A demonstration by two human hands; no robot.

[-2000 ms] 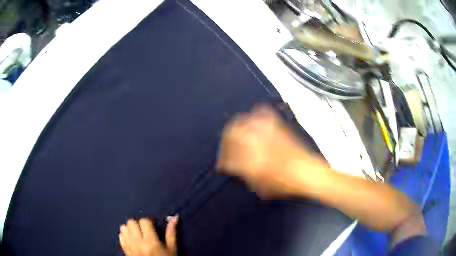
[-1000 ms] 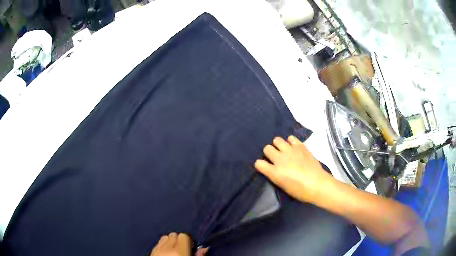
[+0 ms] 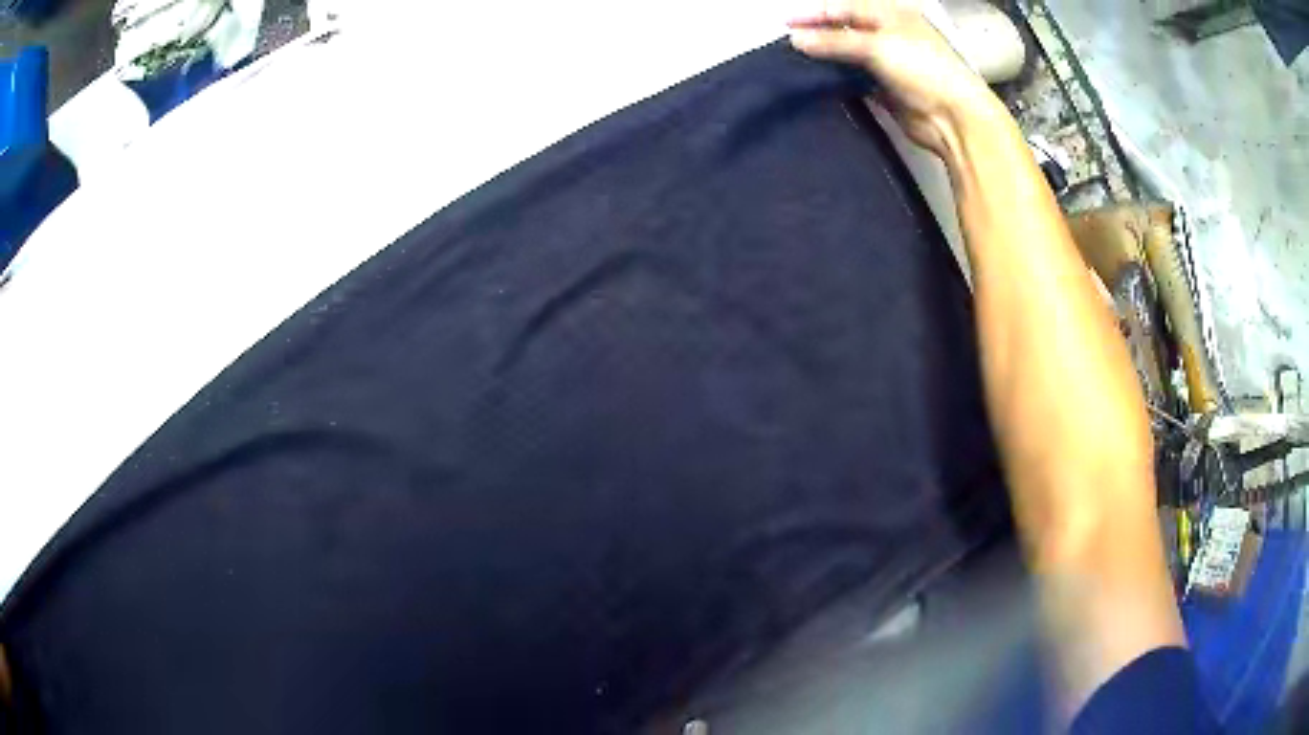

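The dark navy denim dress (image 3: 574, 373) lies across the white table (image 3: 431, 86), with soft creases in its middle and left parts. Its stitched hem runs down the right side, partly behind my right forearm. My right hand (image 3: 883, 50) holds the dress's far corner at the top, fingers over the edge. A small skin-coloured sliver at the lower left edge looks like my left hand (image 3: 7, 692); it is almost wholly cut off, so its grip cannot be told. A round metal button (image 3: 696, 728) shows at the bottom edge. A blurred grey patch covers the lower right.
The iron is mostly hidden behind my right forearm, beside a tan rest (image 3: 1120, 237) and a cluttered ledge. A small labelled box (image 3: 1220, 553) and blue material (image 3: 1263, 632) are at lower right. A pale cloth bundle (image 3: 180, 29) and a blue object (image 3: 22, 101) are at upper left.
My right hand has moved from the opening near the dress's middle up to its far corner. That corner has shifted right. My left hand has left the bottom centre. The view has shifted.
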